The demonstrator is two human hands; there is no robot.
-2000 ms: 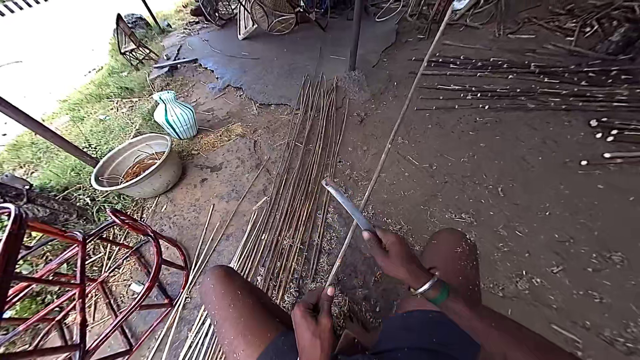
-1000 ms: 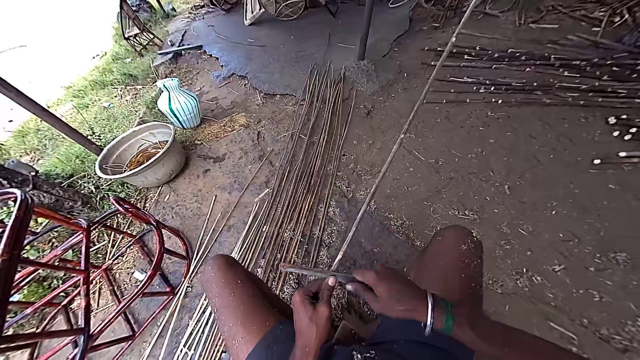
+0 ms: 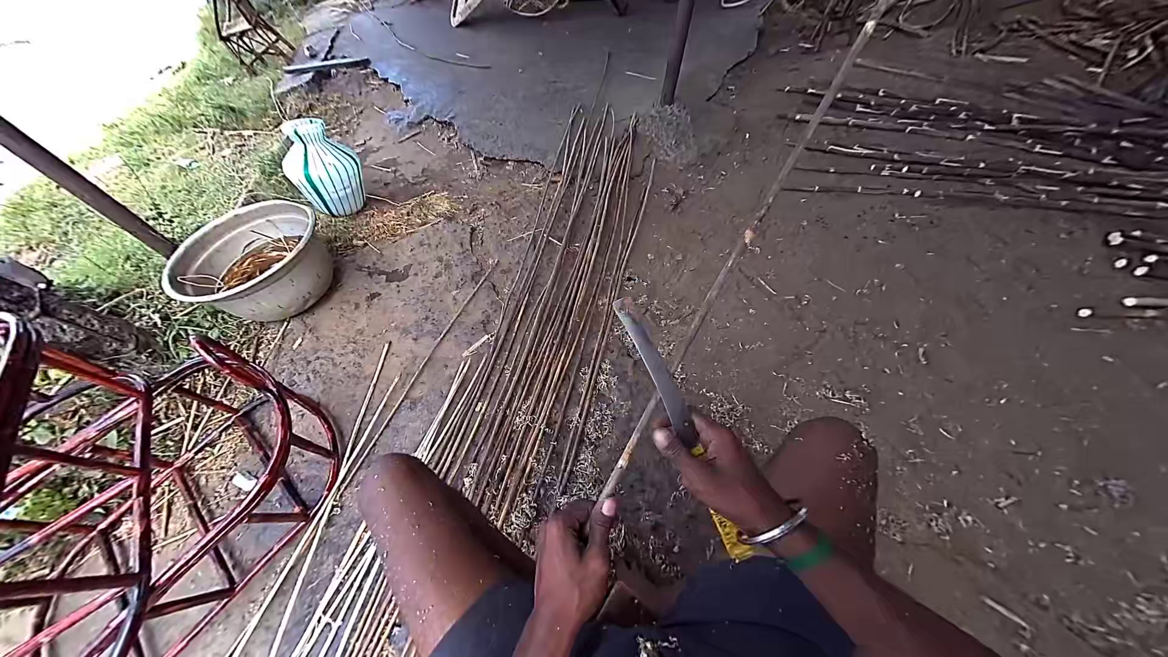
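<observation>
My left hand (image 3: 575,557) is closed around the lower end of a long thin cane stick (image 3: 721,283), which slants up and away to the top right. In my right hand (image 3: 721,470) is the handle of a knife with a slightly curved blade (image 3: 655,360), pointing up and forward. The blade lies just left of the stick; whether they touch I cannot tell. Pale shavings lie on the ground and on my legs. Beyond my knees a bundle of thin canes (image 3: 561,310) stretches away on the ground, with peeled pale canes (image 3: 342,593) at its near left.
A red-brown cane frame (image 3: 274,438) stands at the left. Behind it are a plastic tub (image 3: 306,278) with strips inside and a white and green striped pot (image 3: 324,169). Dark sticks (image 3: 967,155) lie at the upper right. A post (image 3: 677,55) rises ahead; another pole (image 3: 82,187) slants at the left.
One second ago the blade lay across the stick close to my left hand; now my right hand has moved up and the blade points forward. My left hand still holds the stick.
</observation>
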